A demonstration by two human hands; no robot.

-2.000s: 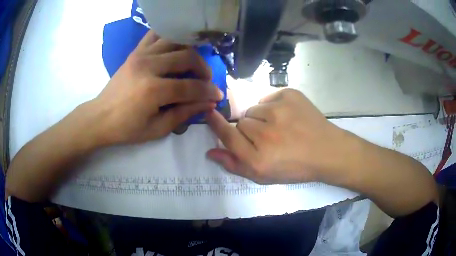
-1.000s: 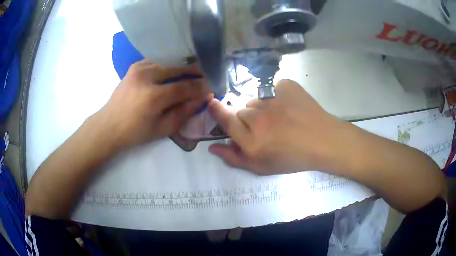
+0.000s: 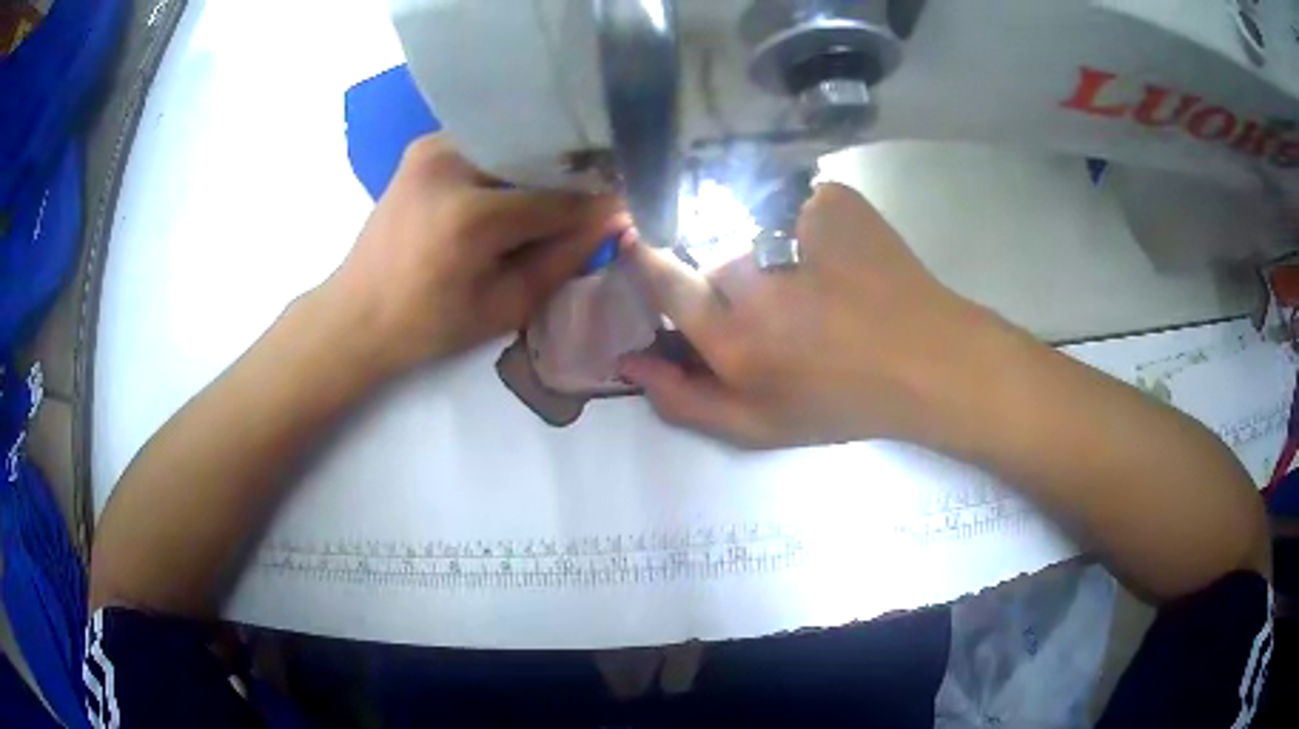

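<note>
A blue fabric piece (image 3: 388,126) lies left of the sewing machine head (image 3: 499,86), partly hidden under the head and my left hand. A small bit of blue (image 3: 604,255) shows at my left fingertips. My left hand (image 3: 463,264) has its fingers bent onto the fabric beside the needle area. My right hand (image 3: 798,335) has its index fingertip meeting the left fingertips and its thumb lower on the plate. Whether it grips fabric is hidden. The pale needle plate (image 3: 591,335) shows between the hands. The needle is hidden behind the shiny metal bar (image 3: 637,114) and glare.
Blue pieces (image 3: 43,185) are heaped at the left beyond the table edge. A printed ruler (image 3: 570,565) runs along the white tabletop's front. A clear plastic bag (image 3: 1029,648) hangs below the front edge. Red wires (image 3: 1284,463) are at the right edge.
The blue fabric at the fingertips shows much less than two seconds ago, and more of the needle plate is uncovered. The right hand has shifted slightly up. The camera view has also shifted.
</note>
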